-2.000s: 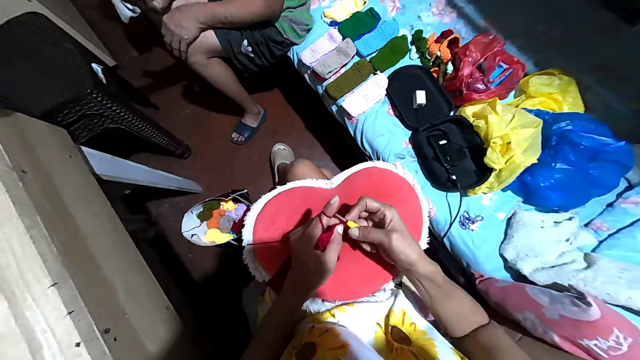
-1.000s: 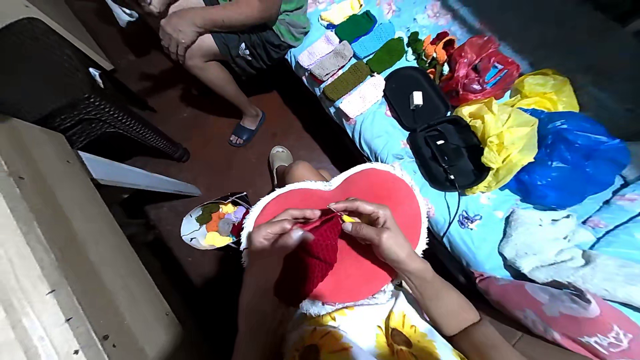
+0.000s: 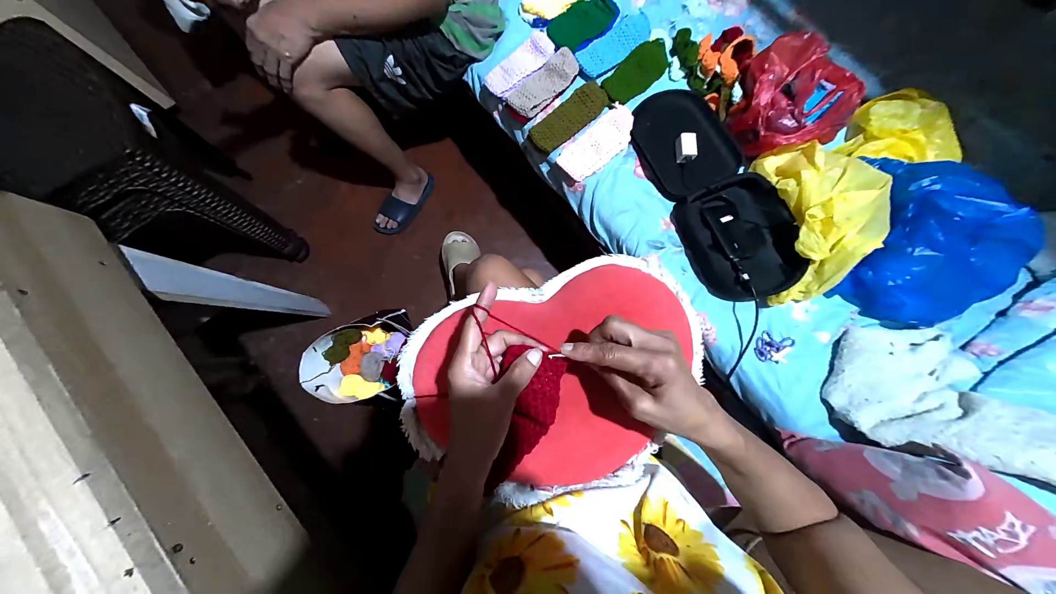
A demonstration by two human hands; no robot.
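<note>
A dark red crocheted piece point(image 3: 536, 400) hangs between my hands over a red heart-shaped cushion point(image 3: 615, 437) with white fringe, on my lap. My left hand point(image 3: 487, 384) pinches the top edge of the piece, with dark red yarn point(image 3: 516, 324) looped over its raised index finger. In my right hand point(image 3: 648, 367) is a crochet hook point(image 3: 557, 355), its tip at the edge of the piece; most of the hook is hidden by the fingers. A round container of colored yarn point(image 3: 355, 367) stands left of the cushion.
Crocheted rectangles point(image 3: 569, 115), an open black case point(image 3: 738, 239) with a cable, yellow point(image 3: 825, 206), red point(image 3: 796, 95) and blue point(image 3: 940, 239) plastic bags lie on the bed at right. Another person's leg point(image 3: 355, 115) is at upper left. A wooden panel point(image 3: 124, 412) borders the left side.
My left index finger has risen, with yarn now stretched between it and the hook. The crocheted piece, spread wide below my hands one second ago, now hangs narrower behind my left hand.
</note>
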